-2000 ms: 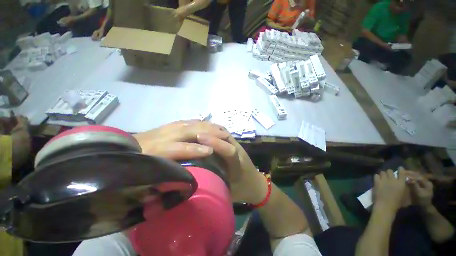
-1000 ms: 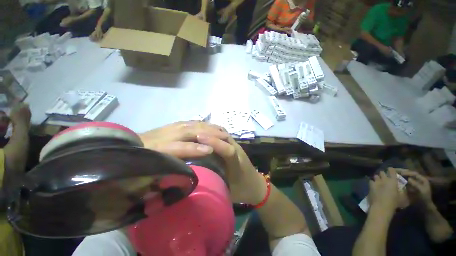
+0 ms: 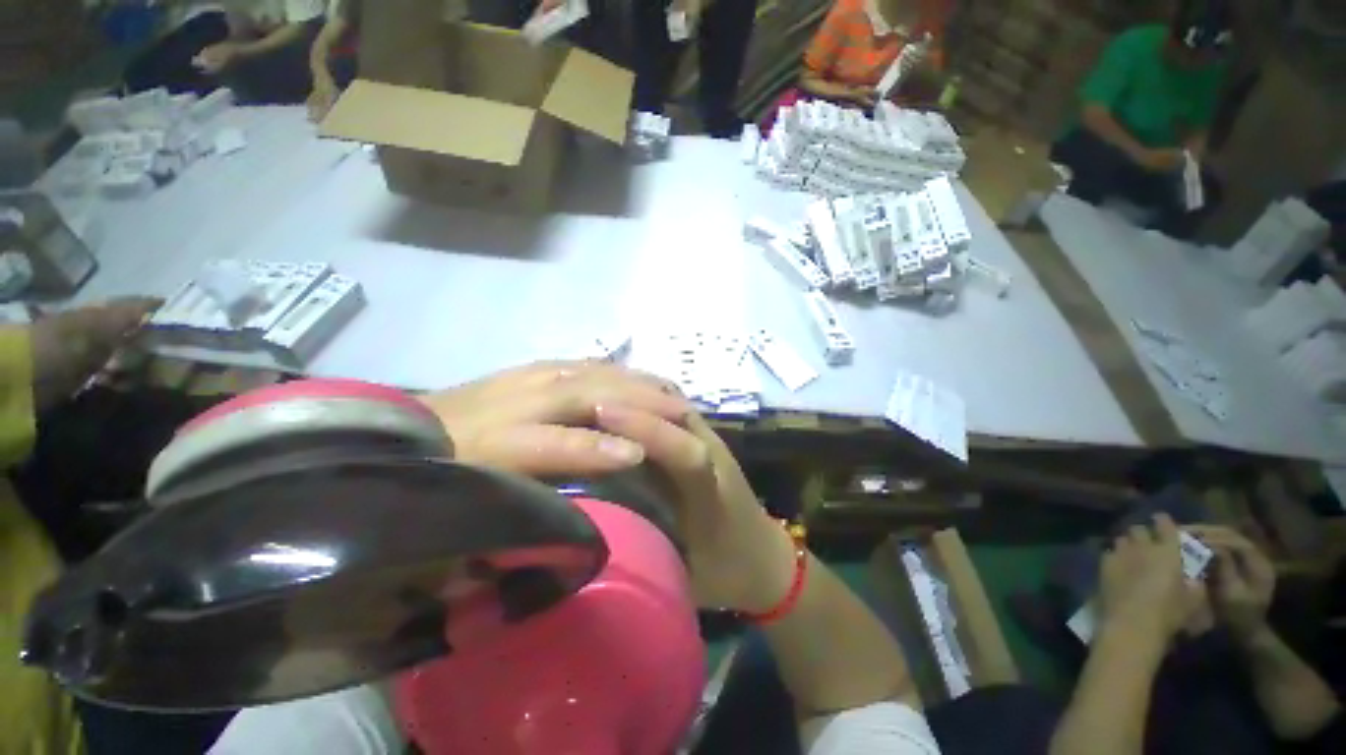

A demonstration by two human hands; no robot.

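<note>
A water bottle with a bright pink top (image 3: 591, 649) stands very close to the camera. Its dark smoky lid (image 3: 310, 583) is flipped open to the left, with a pink inner disc on it. My left hand (image 3: 539, 421) lies across behind the lid, its fingers meeting my right hand. My right hand (image 3: 687, 479), with a red bracelet at the wrist, curls round the far side of the bottle's dark body. The top and lid hide my left wrist and most of the bottle body.
Beyond are printed slips (image 3: 701, 369), a flat printed sheet (image 3: 927, 413), heaped small cartons (image 3: 893, 244), a carton bundle (image 3: 266, 310) and an open shipping carton (image 3: 470, 162). A shallow cardboard tray (image 3: 967, 612) is on the floor. Other people sit around.
The bottle and open lid have shifted slightly right in view; my hands keep their hold. At the left, another person's hand now reaches to the carton bundle.
</note>
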